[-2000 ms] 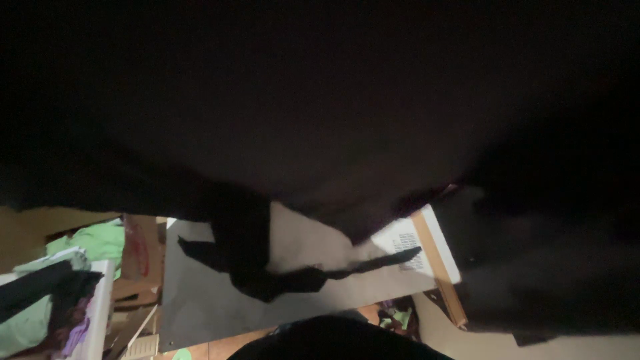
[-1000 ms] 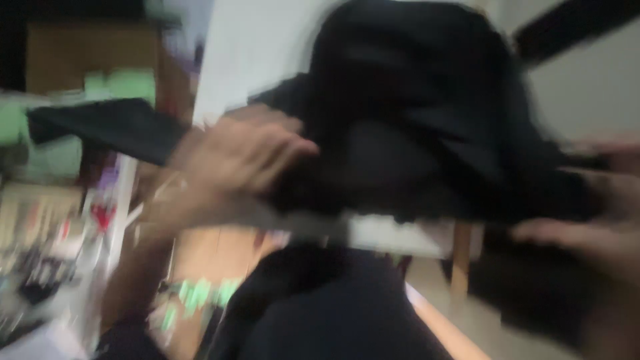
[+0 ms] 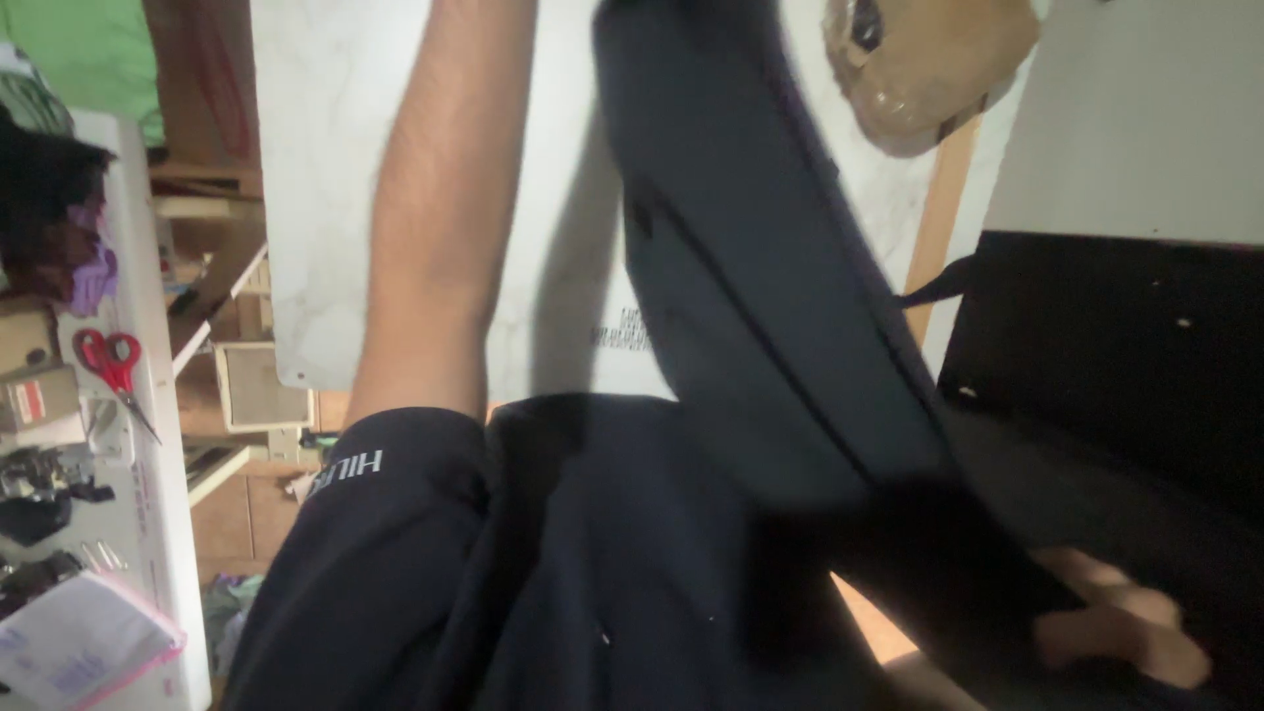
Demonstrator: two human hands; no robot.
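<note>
A long piece of black cloth (image 3: 750, 257) runs from the top middle down to the lower right, across a white marbled tabletop (image 3: 326, 197). At the lower right my right hand (image 3: 1121, 622) grips its lower end, fingers curled round it. My left forearm reaches up over the tabletop at left of the cloth; the left hand itself lies beyond the top edge of the view. The cloth's upper end is cut off there too. Part of the cloth hangs in front of my dark shirt (image 3: 592, 553), and its lower part is in deep shadow.
A brown tape-wrapped bundle (image 3: 928, 59) lies at the tabletop's upper right. Along the left, a white table edge (image 3: 148, 395) carries red-handled scissors (image 3: 111, 365), dark cloth and a plastic packet (image 3: 89, 637). Green cloth (image 3: 84, 59) is at the upper left. A black panel (image 3: 1106, 346) stands at right.
One second ago both hands were in view with the bunched black cloth between them. Now the cloth is stretched out long, and the left hand has gone out of view at the top.
</note>
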